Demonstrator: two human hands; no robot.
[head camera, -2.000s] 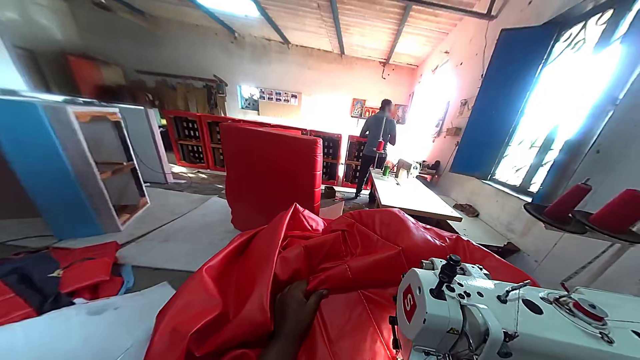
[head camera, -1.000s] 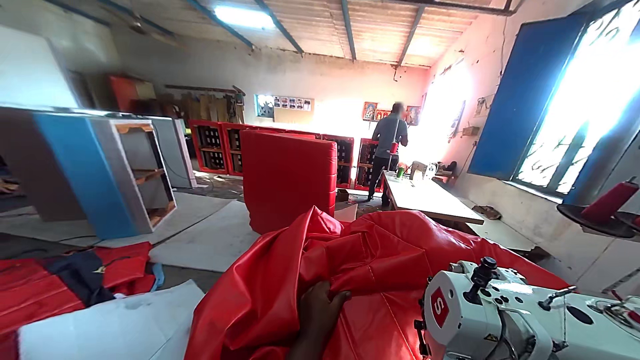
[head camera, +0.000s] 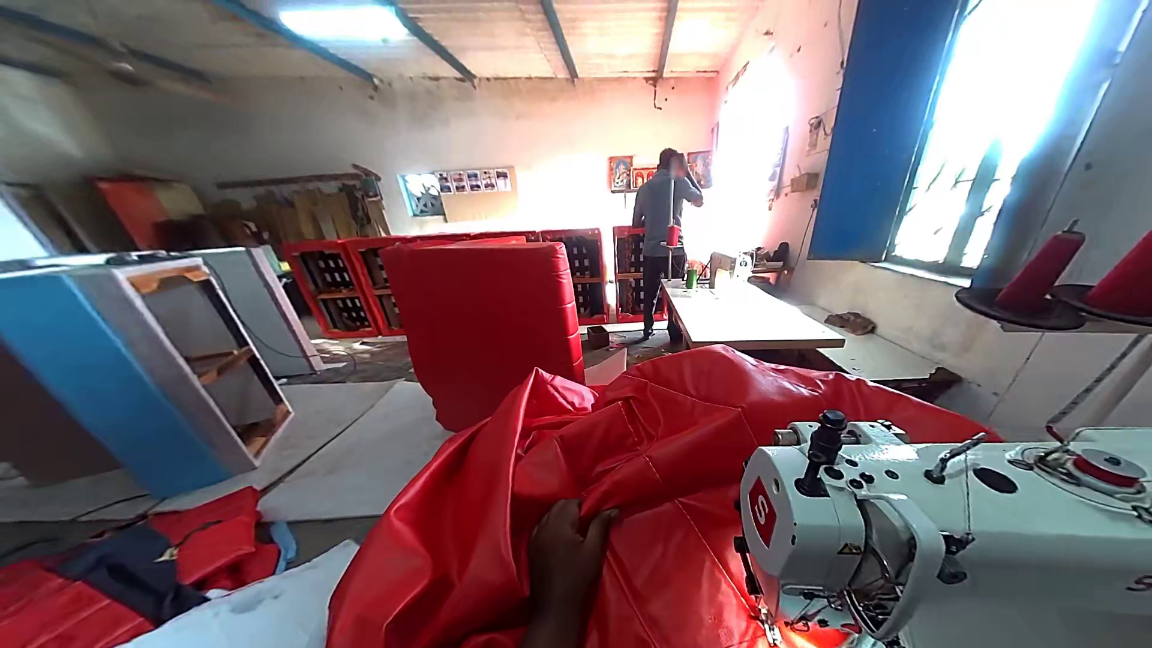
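Observation:
My left hand (head camera: 567, 549) is closed on a fold of red leatherette (head camera: 666, 468), thumb and fingers gathering the material at the bottom centre. The large bunched sheet bears stitched seam lines and lies to the left of and behind a white industrial sewing machine (head camera: 900, 513). Beside the machine's needle area (head camera: 769, 621), a lamp glows on the red material. Two cones of red thread (head camera: 1044, 270) stand on black discs at the right edge. My right hand is not in view.
A red upholstered panel (head camera: 486, 324) stands upright ahead. At left are a blue and grey frame (head camera: 153, 378) and red and dark fabric (head camera: 162, 562) near the floor. A person (head camera: 666, 234) stands beyond a white table (head camera: 751, 315) carrying another sewing machine (head camera: 731, 265).
The person at the back has raised a hand to the head. My left hand stays on the red leatherette. The view has turned somewhat.

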